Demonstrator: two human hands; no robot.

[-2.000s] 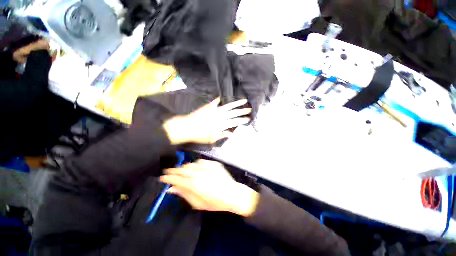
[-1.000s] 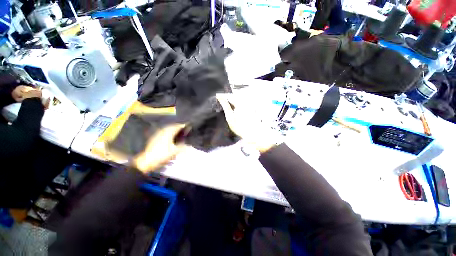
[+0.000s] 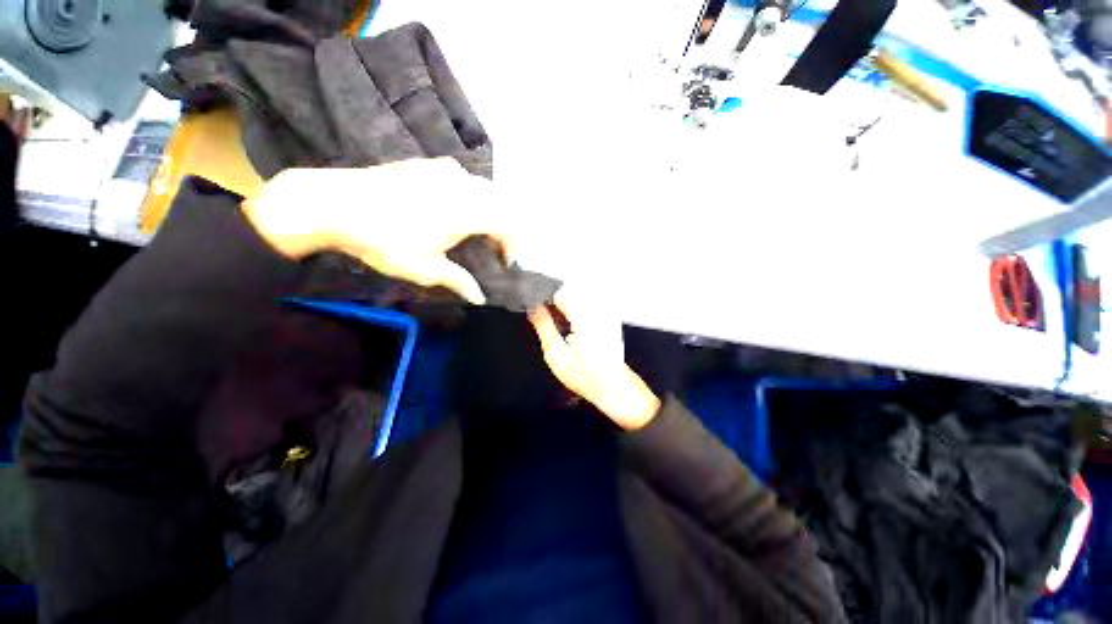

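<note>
My left hand (image 3: 378, 222) reaches in from the left and is shut on a small dark grey garment piece (image 3: 515, 285) at the table's front edge. My right hand (image 3: 594, 354) pinches the other end of this piece with its fingertips. More dark garment cloth (image 3: 354, 92) lies bunched on the table behind my left hand. The presser foot and needle (image 3: 701, 95) stand beyond the hands at the top, with no cloth seen at them. Glare washes out part of my left hand and the machine bed.
A black strap (image 3: 841, 43), a wooden-handled tool (image 3: 908, 78), a black display (image 3: 1037, 140) and red-handled scissors (image 3: 1015, 291) are on the right. A yellow-brown board (image 3: 201, 159) and grey motor housing (image 3: 85, 49) are left. Blue crates (image 3: 763, 427) below; the right one holds dark pieces.
My hands have come together at the table's front edge, now holding a small piece between them. The view has tilted down, bringing the crates more into sight.
</note>
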